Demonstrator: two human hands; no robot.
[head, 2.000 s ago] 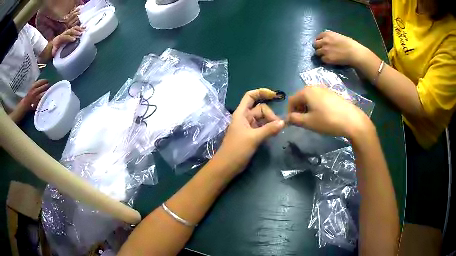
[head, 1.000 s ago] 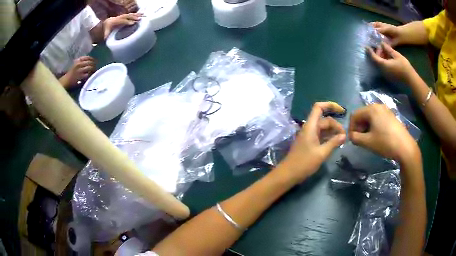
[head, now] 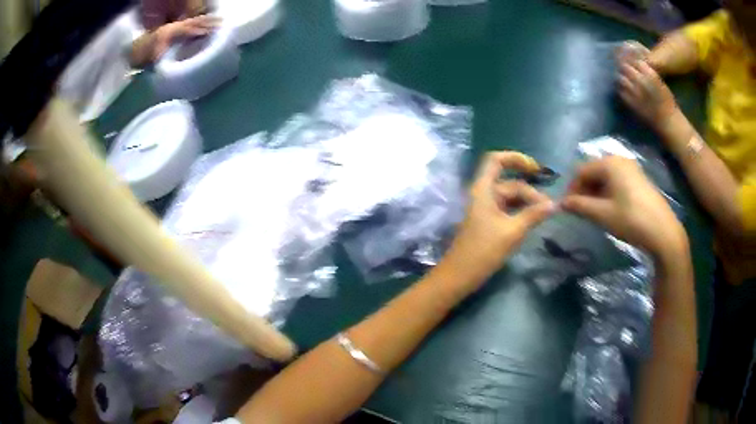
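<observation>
My left hand (head: pixel 496 217) is bent, with a yellowish cover on one finger and a small black cable end (head: pixel 545 173) at that fingertip. My right hand (head: pixel 617 199) has its thumb and fingers pinched together beside my left thumb tip. The fingertips of both hands nearly meet; any clear bag between them is too faint and blurred to tell. Below them a clear bag with a dark cable inside (head: pixel 564 250) lies on the table. A heap of shiny clear bags (head: pixel 612 319) lies beside my right forearm.
Large crumpled clear bags with whitish contents (head: pixel 240 207) cover the left of the green table (head: pixel 497 74). A cream padded tube (head: pixel 157 248) crosses at left. White round tubs (head: pixel 156 151) stand beyond. A person in yellow (head: pixel 705 108) works at right; another person's hand (head: pixel 184 31) rests upper left.
The view has swung, first shifting the scene right, then slightly back left. My hands stay close together. The yellow-sleeved person's hands have come together around something shiny, now blurred.
</observation>
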